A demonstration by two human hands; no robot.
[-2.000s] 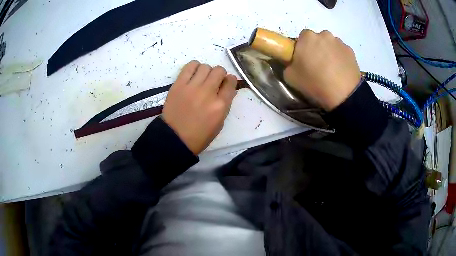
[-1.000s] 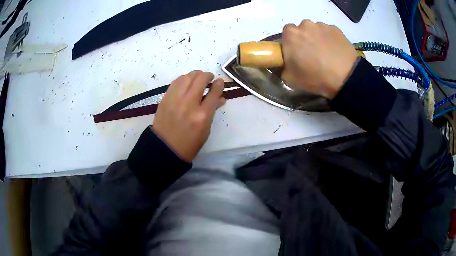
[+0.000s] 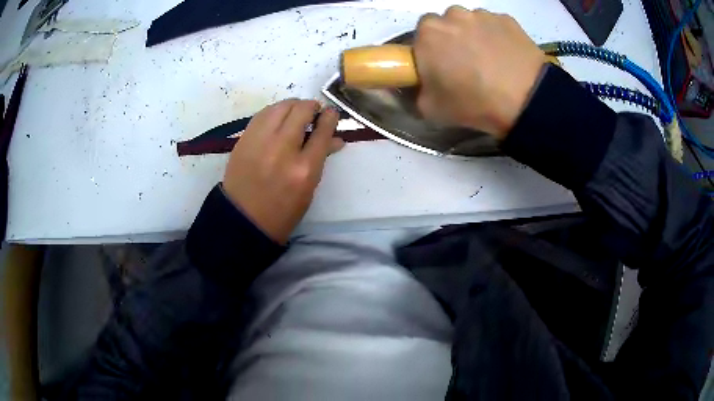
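The garment piece (image 3: 205, 146) lies on the table, a narrow crescent with a dark far edge and a maroon near edge. A little pale template (image 3: 352, 124) shows between the edges. My left hand (image 3: 280, 160) rests over the middle of the piece, fingertips and thumb close together at its far edge. My right hand (image 3: 474, 72) is closed around the wooden handle of the steam iron (image 3: 376, 110). The iron's tip points left, just beside my left fingertips, and its soleplate covers the right part of the piece.
A flat dark cut piece (image 3: 211, 17) lies at the far side of the white table (image 3: 117, 188). Cream scraps (image 3: 78, 45) are at the upper left. A dark iron rest (image 3: 596, 17) is at the upper right. Blue hoses (image 3: 626, 66) run behind the iron to the right.
The view has shifted, so the table's things sit higher and further right. The iron has moved left relative to the piece, closer to my left fingertips and over more of the piece.
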